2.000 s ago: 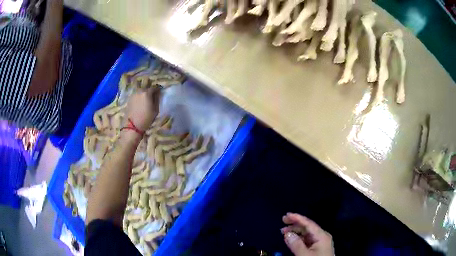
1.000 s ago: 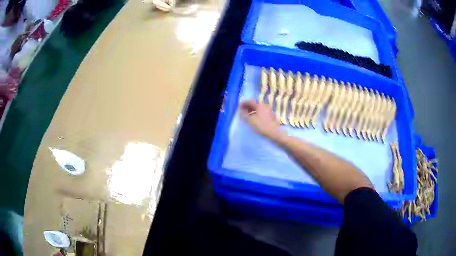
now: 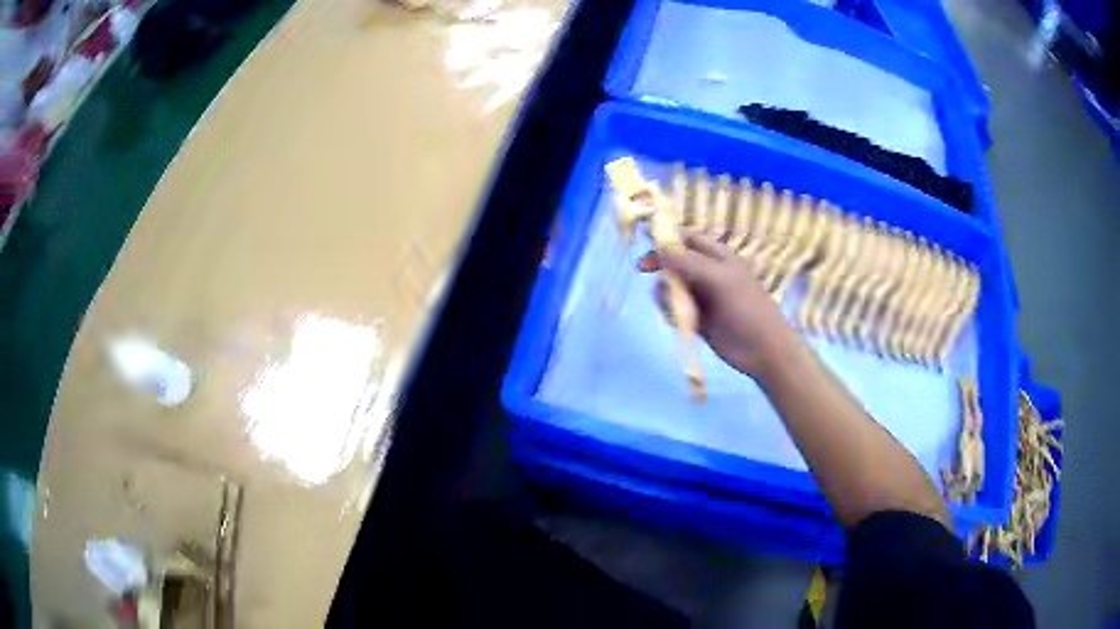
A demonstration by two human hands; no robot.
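Observation:
My right hand (image 3: 725,295) is shut on a cream body piece (image 3: 672,277), held over the left part of the right blue parts tray (image 3: 725,462). The piece has a squarish top end and one long leg hanging down. A row of cream body pieces (image 3: 847,252) lies beside my hand on the pale liner. A few more cream pieces (image 3: 969,436) lie at the tray's right corner. My left hand is not in view.
The shiny tabletop (image 3: 319,209) holds a white bottle (image 3: 151,371), blurred, and a glue stand (image 3: 184,596) with a white dish (image 3: 116,565). Another tray behind holds black parts (image 3: 860,152). Thin cream parts (image 3: 1029,479) lie beyond the right edge. A green surface (image 3: 117,135) is at far left.
My right hand has taken hold of a body piece and lifted it from the row's left end. The view has shifted slightly.

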